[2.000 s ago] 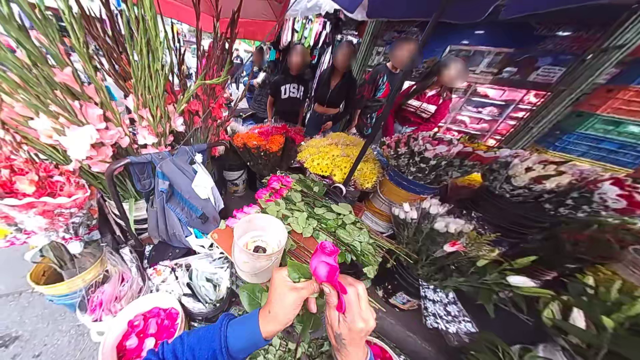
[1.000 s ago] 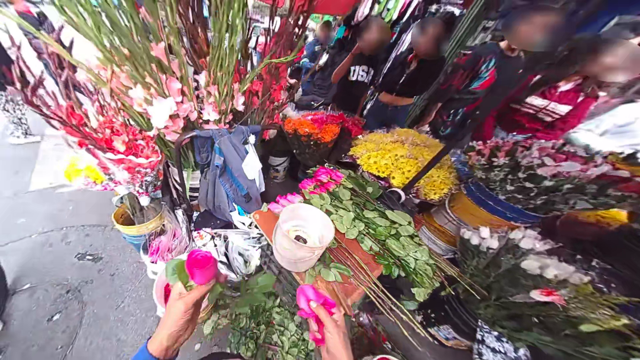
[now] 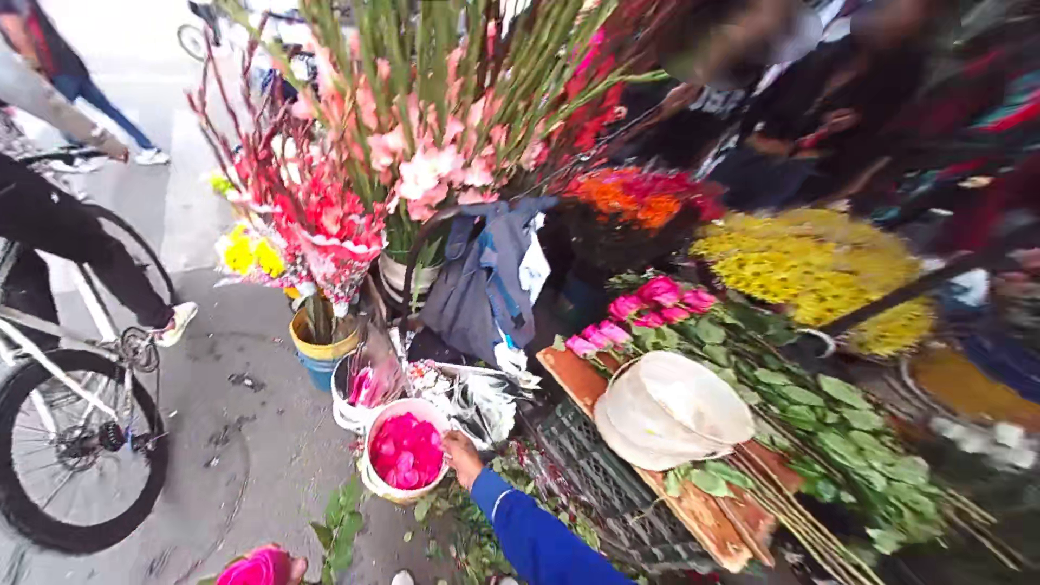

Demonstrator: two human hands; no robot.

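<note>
At the bottom edge my left hand (image 3: 297,569), mostly cut off by the frame, holds a pink rose (image 3: 256,566) with leafy stems beside it. My right hand (image 3: 463,459), in a blue sleeve, reaches to the right rim of a white bucket (image 3: 375,475) full of loose pink petals (image 3: 406,452). Its fingertips are at the petals; whether they hold anything cannot be made out. Right of it, a whitish plastic bucket (image 3: 674,410) rests tilted on a wooden board (image 3: 573,378), next to long-stemmed pink roses (image 3: 662,301) with green leaves (image 3: 845,422).
A black plastic crate (image 3: 601,479) supports the board. Gladioli (image 3: 431,171), a blue and yellow bucket (image 3: 325,349), a grey backpack (image 3: 479,284) and yellow flowers (image 3: 821,268) stand beyond. At left a person rides a bicycle (image 3: 89,406); blurred people stand at upper right.
The view has swung left. My right hand has moved left to the petal bucket; a second ago it held pink petals or a bloom. A cyclist has come into view.
</note>
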